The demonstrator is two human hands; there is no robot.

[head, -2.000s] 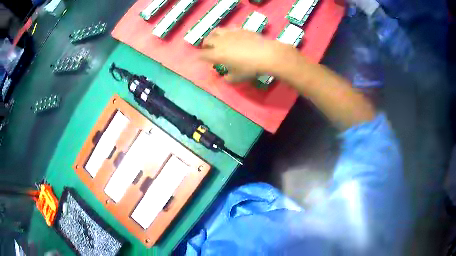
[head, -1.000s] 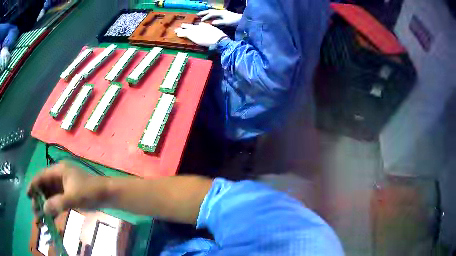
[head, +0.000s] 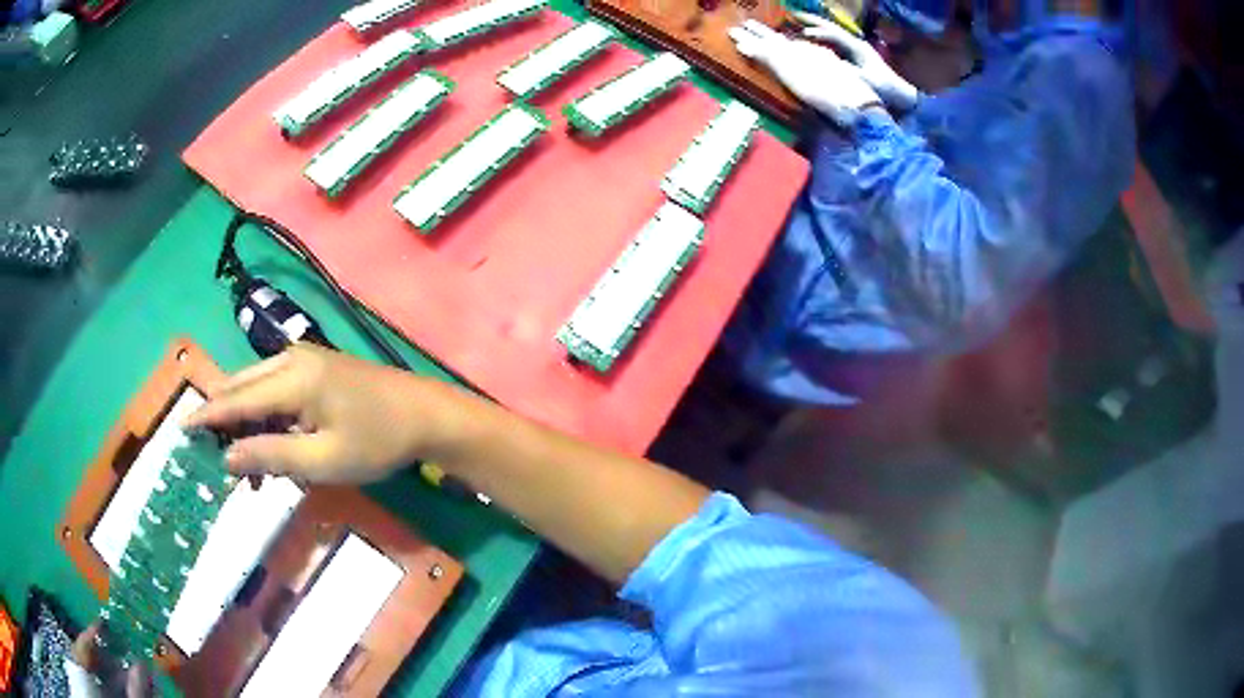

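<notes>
A green circuit board (head: 171, 525) lies slanted over the left part of the orange-brown fixture (head: 431, 589). My right hand (head: 321, 409), bare, has its fingers at the board's upper end. My left hand (head: 102, 665) is small, blurred and cut off at the lower left, with its fingers at the board's lower end. White inserts (head: 321, 620) show in the fixture's slots, two of them partly under the board. Whether the board is seated in a slot cannot be told. The black electric screwdriver (head: 270, 316) lies behind my right hand and forearm, which hide its middle.
A red mat (head: 505, 307) beyond holds several white-topped board units (head: 634, 286). Another person's white-gloved hands (head: 812, 71) rest at a fixture at the top. More boards (head: 98, 161) lie at left. A screw tray (head: 52, 652) and orange holder (head: 7, 648) are cut off at lower left.
The view has turned, showing more of the fixture. The board in my right hand now lies over the fixture, and my left hand has appeared at its lower end.
</notes>
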